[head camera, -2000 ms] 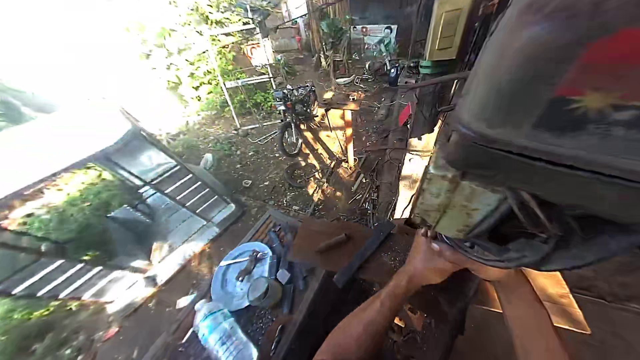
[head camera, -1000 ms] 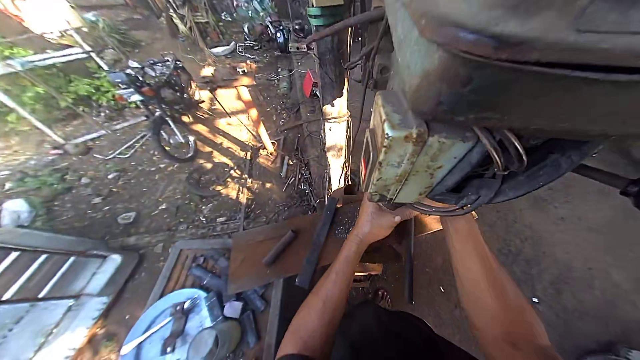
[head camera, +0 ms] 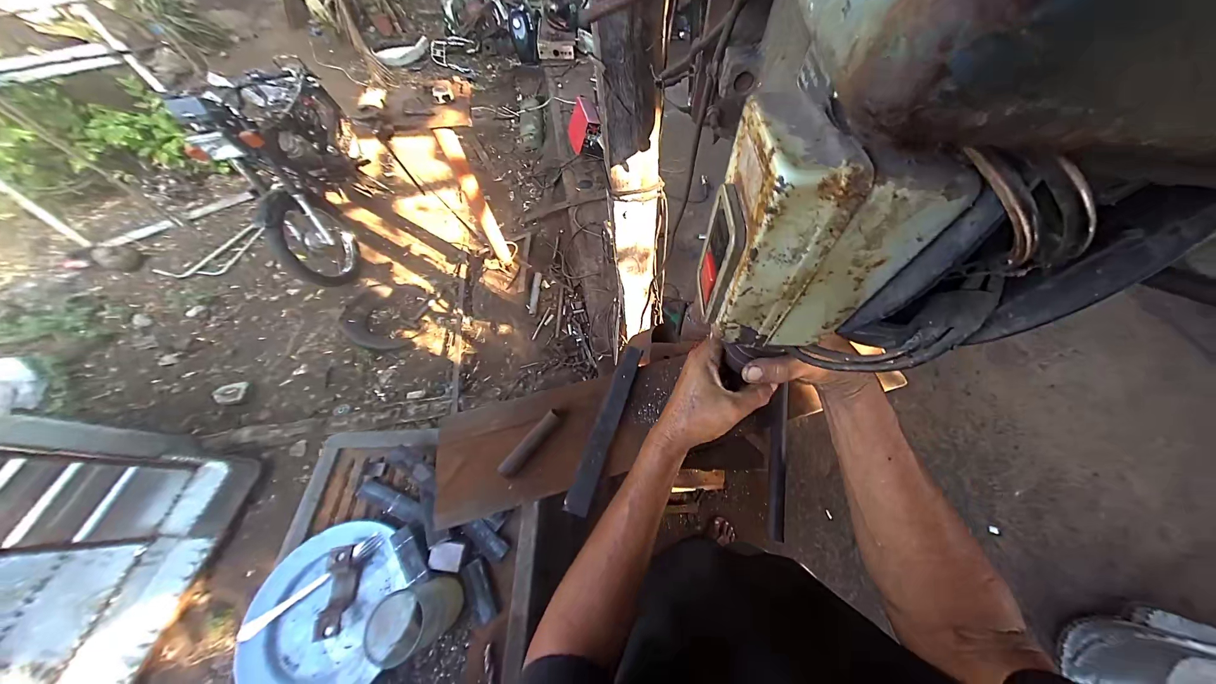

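Both of my hands meet under the lower edge of a rusty, pale-green metal switch housing on a large machine with a worn casing. My left hand is curled at a dark round part below the housing's corner, its fingers partly hidden. My right hand reaches in from the right with its thumb on that dark part; its other fingers are hidden behind the housing and the black cables. A dark flat bar and a short metal tube lie on a brown sheet left of my left forearm.
At lower left, a blue plate holds a fork, a metal bracket and a glass jar, beside dark tube pieces. A motorcycle stands at upper left. A wooden post rises behind the housing.
The view has swung down and left, closer to the housing. Both hands remain at the housing's underside.
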